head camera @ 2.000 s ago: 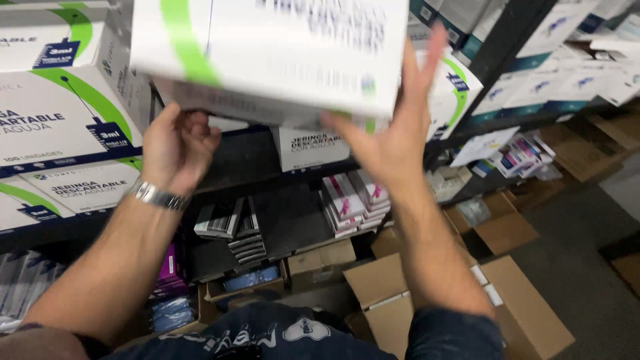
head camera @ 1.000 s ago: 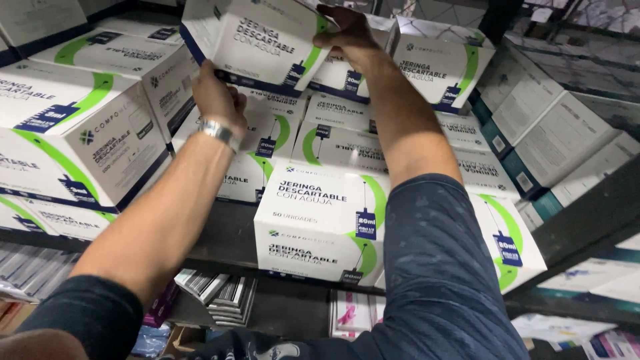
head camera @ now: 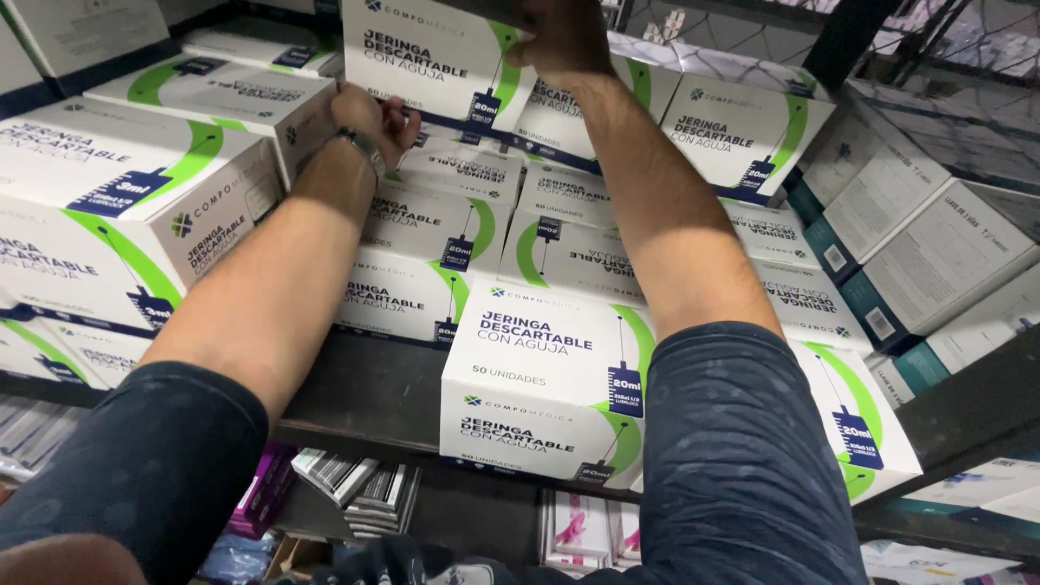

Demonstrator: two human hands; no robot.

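A white, green and blue cardboard box of 20 ml syringes [head camera: 431, 61] stands at the back of the shelf, on top of other syringe boxes. My right hand [head camera: 561, 41] grips its upper right edge, the fingers partly in shadow. My left hand [head camera: 374, 122] is at its lower left corner, fingers curled and apart; whether it bears any weight cannot be told. To the right, a like box [head camera: 743, 134] stands in the same back row. Nearer, one syringe box [head camera: 540, 382] sits at the shelf's front edge between my forearms.
Boxes of 3 ml syringes [head camera: 89, 236] are stacked at left. White and teal boxes [head camera: 934, 236] line the right side by a dark shelf beam [head camera: 959, 406]. Below are flat packs [head camera: 366, 487], purple boxes [head camera: 260, 491] and pink-marked boxes [head camera: 581, 532]. Wire mesh runs behind.
The box held in both hands high over the shelf front two seconds ago is now at the back, upon the stacked boxes. The view has shifted to the upper shelf.
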